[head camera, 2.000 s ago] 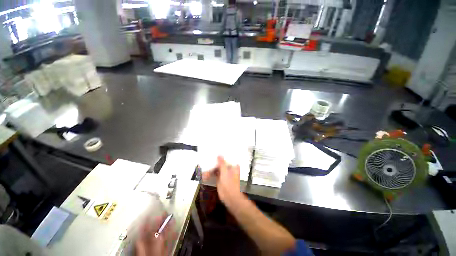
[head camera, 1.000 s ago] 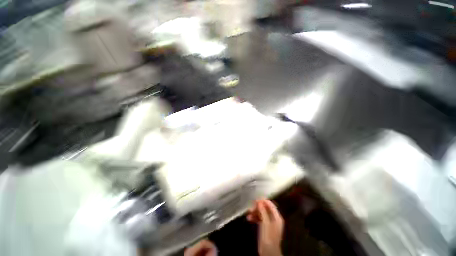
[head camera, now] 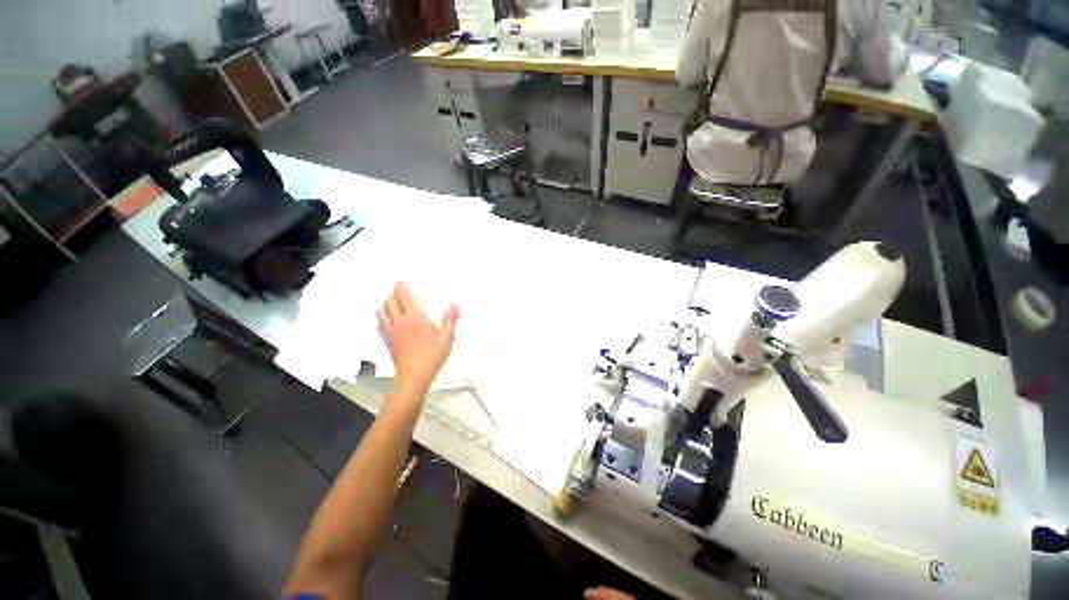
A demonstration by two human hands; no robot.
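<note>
A loose, overlapping pile of white panels (head camera: 539, 316) spreads over the pale machine table left of the machine head. My left hand (head camera: 416, 338) rests palm down on the panels near the table's front edge, thumb apart, gripping nothing visible. Only a small bit of my right hand (head camera: 607, 593) shows at the bottom edge; its fingers are hidden. The white skiving machine (head camera: 821, 492) stands at the right, with black lettering and a yellow warning triangle. Its silver knob (head camera: 776, 302) and dark lever (head camera: 809, 399) are above the working point.
A black bag-like object (head camera: 240, 223) sits at the table's far left end. Stools (head camera: 176, 352) stand at the left and behind the table. A person (head camera: 762, 94) sits at another bench (head camera: 551, 61) at the back. A tape roll (head camera: 1034, 308) lies at the far right.
The view has swung from the dark bench with stacks and fan to the machine table. My left hand is now on the panel pile; my right hand has almost left the picture.
</note>
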